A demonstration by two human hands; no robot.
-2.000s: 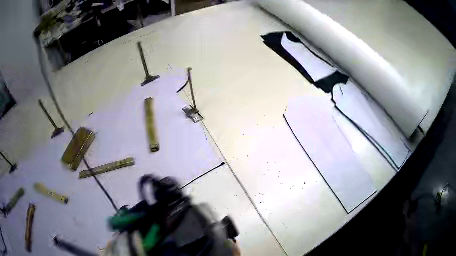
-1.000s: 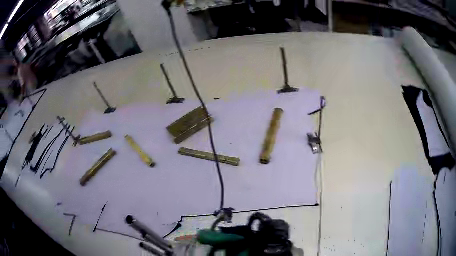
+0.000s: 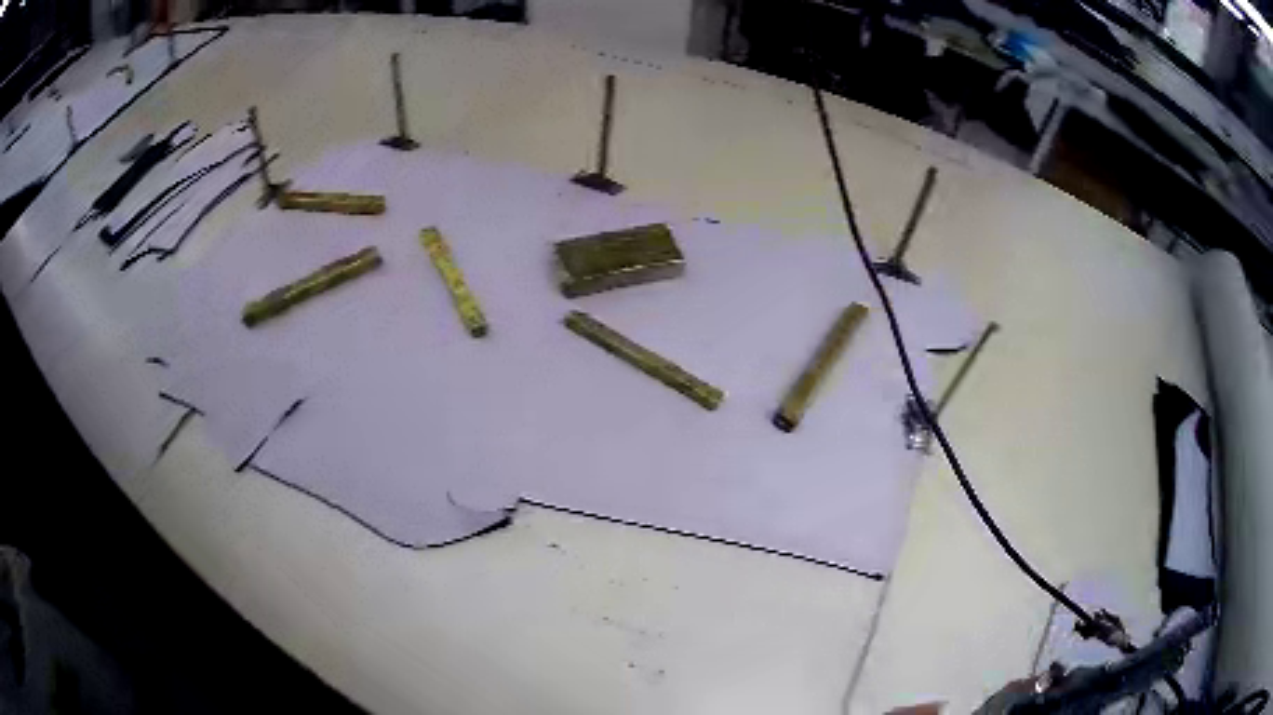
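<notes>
The lay with its white-lilac marker paper [image 3: 461, 419] lies on the table, with a dark cut edge along its front. Several tape-wrapped bar weights [image 3: 642, 359] and a block weight [image 3: 620, 259] rest on the paper. The cutting machine [image 3: 1117, 673] shows at the bottom right corner, cut off and blurred, off the lay. A small blurred patch at the bottom edge left of the machine may be part of a hand; I cannot tell which hand or what it holds.
Table clamps [image 3: 600, 182] stand along the lay's far and right edges. A black cable [image 3: 894, 328] hangs across the right side to the machine. Cut pieces [image 3: 1191, 489] lie beside a long white roll [image 3: 1242, 419]. Dark-edged strips [image 3: 182, 189] lie at the far left.
The view has swung left, so the lay shows whole. The machine has shifted from the bottom centre to the bottom right corner. The weights seem to lie as before.
</notes>
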